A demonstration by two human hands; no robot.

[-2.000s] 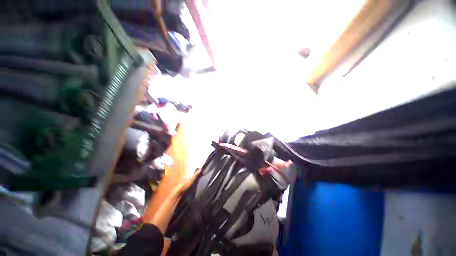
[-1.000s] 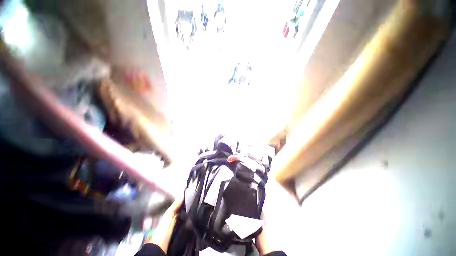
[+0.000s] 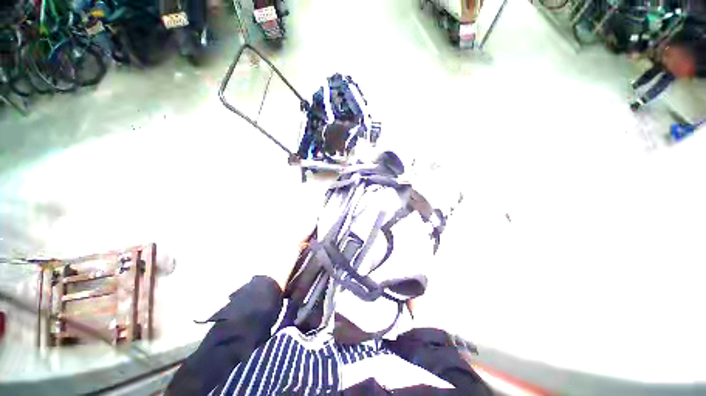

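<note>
A large tied bundle of black, white and grey fabric pieces (image 3: 358, 232) is in front of my body, with loose dark strips hanging over it. My left hand (image 3: 303, 254) is at its left side, mostly hidden by fabric and glare. Only a sliver of my right hand (image 3: 410, 308) shows at its right side. The bundle is held between them. Beyond it, a trolley with a dark tubular loop handle (image 3: 258, 128) carries black and white bundles (image 3: 337, 116). The held bundle overlaps the near end of this trolley in view.
A rusty brown slatted trolley (image 3: 97, 298) stands at the lower left. Bikes (image 3: 58, 58) are at the upper left, with scooters (image 3: 269, 22) along the top. A person's leg (image 3: 654, 81) shows at the upper right. The ground is washed out by glare.
The view has moved from the narrow room through the doorway to the bright alley. The bundle is still carried in front of me. The trolleys have come into view.
</note>
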